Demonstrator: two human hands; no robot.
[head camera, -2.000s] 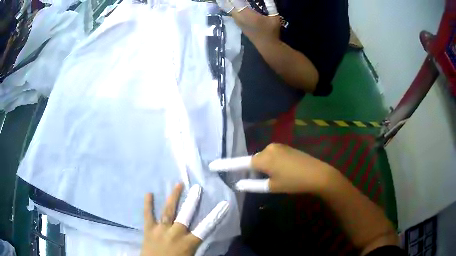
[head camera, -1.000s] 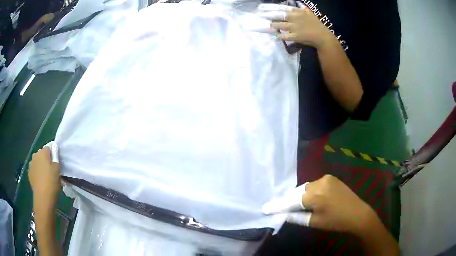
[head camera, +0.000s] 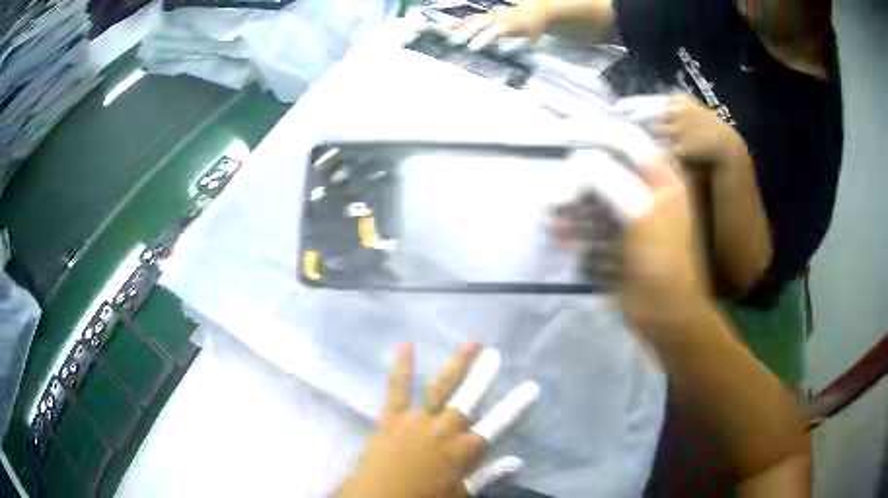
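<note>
A black phone middle frame (head camera: 351, 219) with a large open window and yellow marks at its left end is held above the white interleaving sheet (head camera: 263, 321). My right hand (head camera: 652, 233), blurred, grips the frame's right end, with white cots on its fingers. My left hand (head camera: 438, 438) is spread with fingers apart over the sheet, below the frame, and holds nothing. The sheet hides what lies under it.
A row of several dark frames (head camera: 92, 336) lies on the green mat (head camera: 88, 185) at the left. Crumpled white liners (head camera: 282, 44) lie at the back. A co-worker in a dark shirt (head camera: 779, 126) has both hands at the sheet's far right edge.
My right hand has let go of the sheet's edge and now holds a frame. My left hand has left the sheet's left corner and moved right. The view has shifted, showing frames on the mat.
</note>
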